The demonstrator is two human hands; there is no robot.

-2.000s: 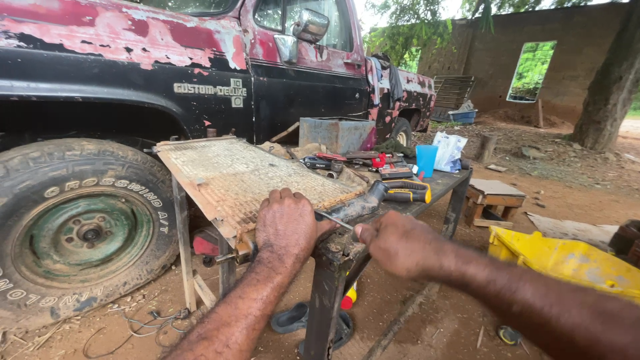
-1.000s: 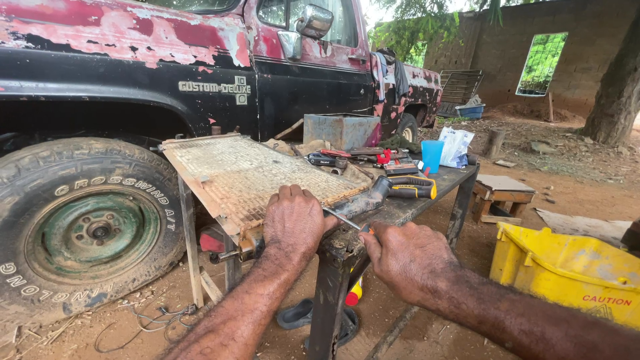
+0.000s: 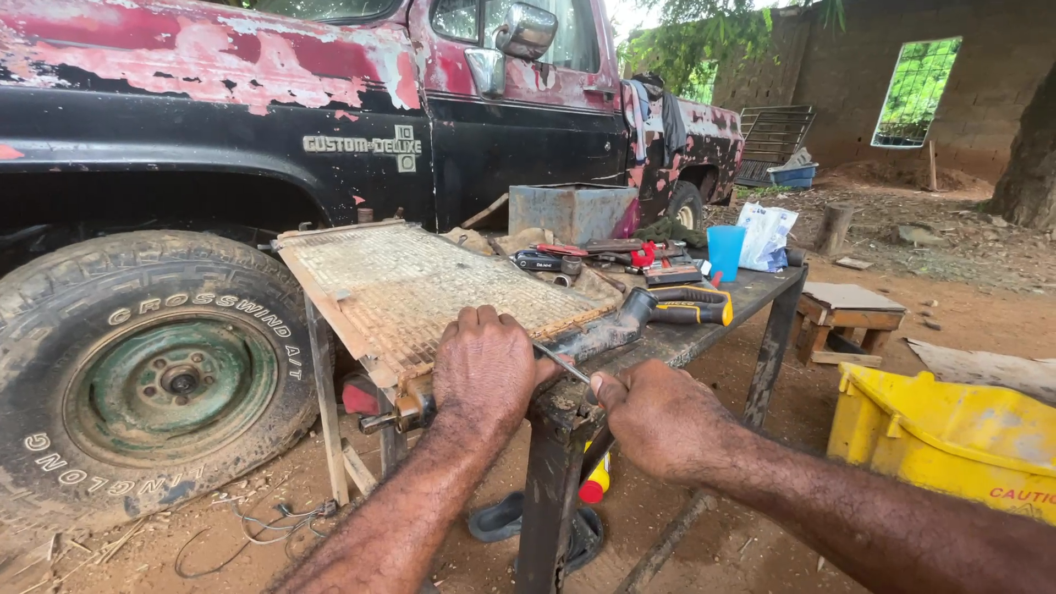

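Observation:
A worn radiator [image 3: 445,280] with a dusty finned core lies on a dark metal workbench [image 3: 701,326], its black end tank [image 3: 606,334] towards me. My left hand [image 3: 487,363] grips the near end of the radiator by that tank; the fingers' undersides are hidden. In my right hand [image 3: 660,412] is a screwdriver-like tool, most of its handle covered by the fist. Its thin metal shaft [image 3: 561,360] points left to the tank's edge, beside my left thumb. The tip's exact contact cannot be seen.
Behind the radiator lie pliers, a yellow-and-black handled tool [image 3: 693,305], other hand tools, a blue cup [image 3: 724,252] and a metal box [image 3: 569,210]. A pickup truck [image 3: 371,124] stands close behind. Right are a yellow crate [image 3: 949,437] and a wooden stool [image 3: 850,309]. Sandals [image 3: 577,536] lie below.
My right hand has moved closer to my left since two seconds ago, with the tool's shaft still at the tank's edge. My left hand keeps its hold on the radiator.

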